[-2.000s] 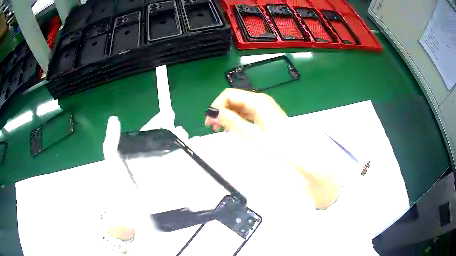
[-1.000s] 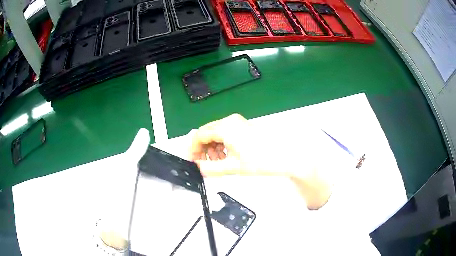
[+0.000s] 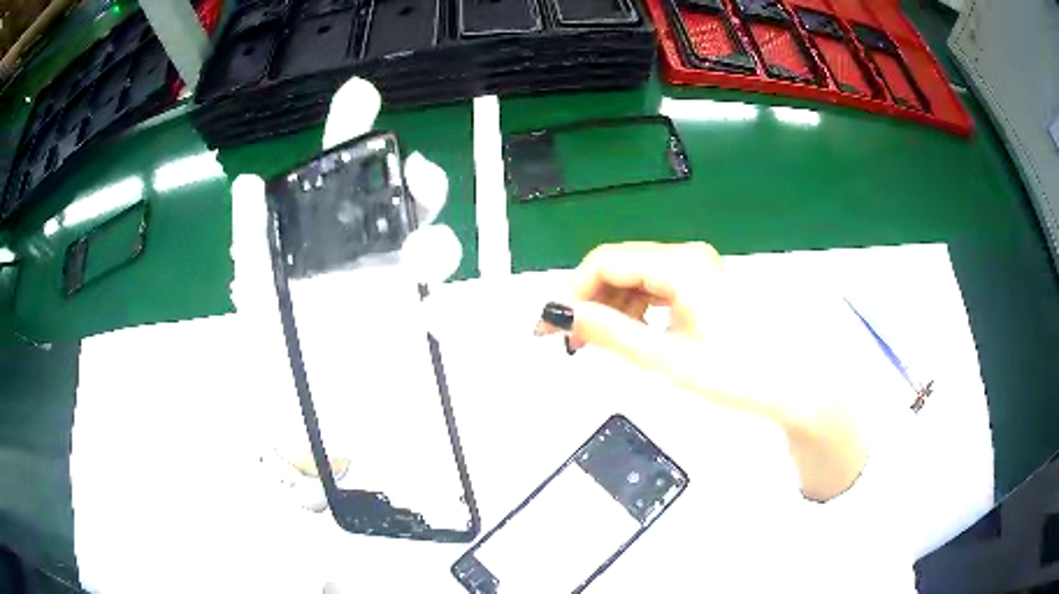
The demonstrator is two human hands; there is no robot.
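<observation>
My left hand (image 3: 427,221), in a white glove that blends into the sheet, holds a black phone middle frame (image 3: 343,221) raised, its solid plate end up and its open window below. My right hand (image 3: 650,313) is bare with black fingertips, its fingers curled and close together, to the right of the held frame. Whether it pinches something small I cannot tell. A second phone middle frame (image 3: 633,473) lies slanted on the white sheet (image 3: 743,511) below my right hand.
Blue tweezers (image 3: 885,346) and tiny dark parts (image 3: 922,397) lie at the sheet's right. Two frames lie on the green surface (image 3: 813,186): one beyond the sheet (image 3: 598,160), one at left (image 3: 105,247). Stacked black trays (image 3: 430,81) and a red tray (image 3: 929,107) stand behind.
The held frame has turned more upright, its plate raised and facing up. The view has shifted, so the frame lying on the sheet shows more fully. My right hand remains curled.
</observation>
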